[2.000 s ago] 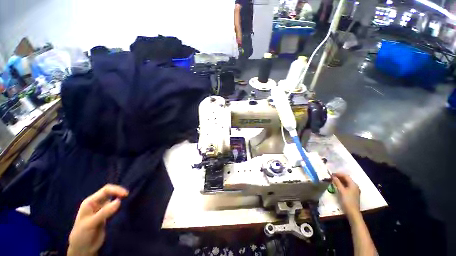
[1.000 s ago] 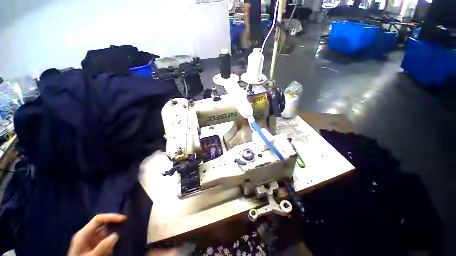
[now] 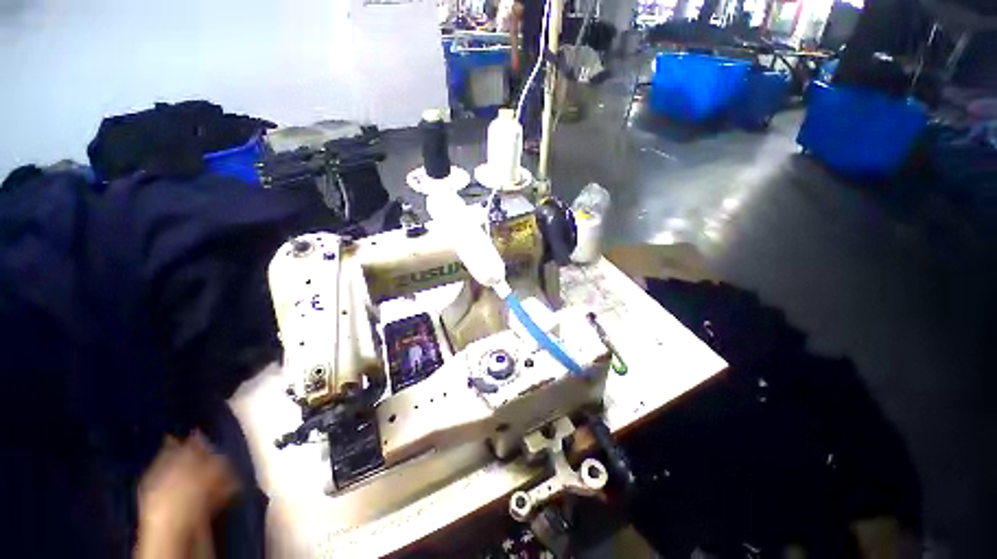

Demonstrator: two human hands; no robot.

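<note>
My left hand (image 3: 188, 480) is blurred at the lower left, over the dark navy cloth heap (image 3: 98, 295). Its fingers cannot be made out, nor whether they hold cloth. My right hand is not in view. The cream sewing machine (image 3: 312, 317) with green "ZUSUN" lettering stands on the white table (image 3: 667, 360). No cloth shows at its dark needle area (image 3: 352, 442). A blue flexible neck (image 3: 544, 336) crosses above the lower arm's round dial (image 3: 497, 366).
A small green-ended tool (image 3: 619, 363) lies on the table's right part. A linkage lever (image 3: 558, 480) juts below the front edge. A dark pile (image 3: 765, 415) lies at right. Black (image 3: 435, 147) and white (image 3: 504, 147) thread cones stand behind. Blue crates (image 3: 700, 87) stand farther back.
The view has swung right, so the machine shows farther left. My right hand, at the table's right edge two seconds ago, has left the picture. My left hand is now blurred over the cloth.
</note>
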